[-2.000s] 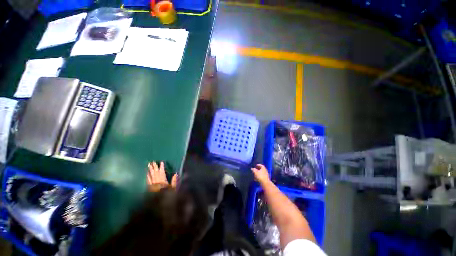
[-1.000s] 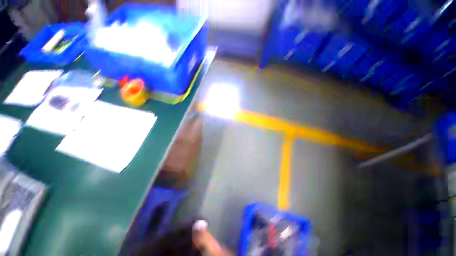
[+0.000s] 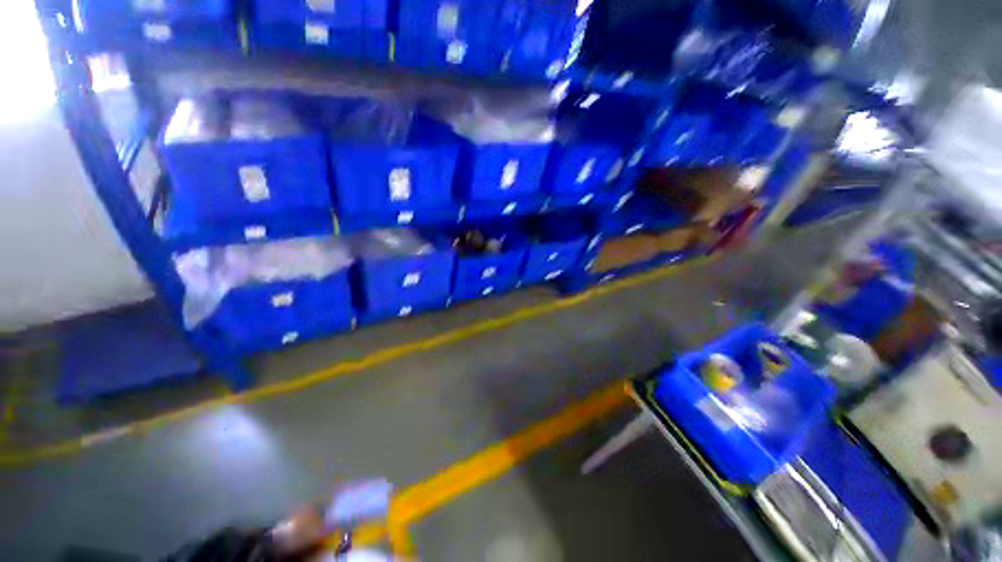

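Note:
A blurred patch of skin, which looks like my right hand [image 3: 297,532], shows at the bottom edge, left of the middle. Its fingers are not clear, and I cannot tell whether it holds anything. A small pale bluish thing [image 3: 359,502] is beside it, too blurred to name. My left hand is not in view. Ahead stands a blue rack with rows of blue shelf bins [image 3: 398,184] bearing white labels. Clear bags [image 3: 269,261] stick out over some lower bins.
Yellow lines [image 3: 461,474] cross the grey floor between me and the rack. At the right, a blue tray [image 3: 703,423] with yellowish rolls and clear material sits on a bench or cart corner. Cartons [image 3: 643,250] lie on the lowest shelf. A pale worktop [image 3: 934,412] is at the far right.
The view has swung away from the green bench, scale and papers, which are out of the picture. The blue rack fills the upper part. The floor bins of bagged leads have left view.

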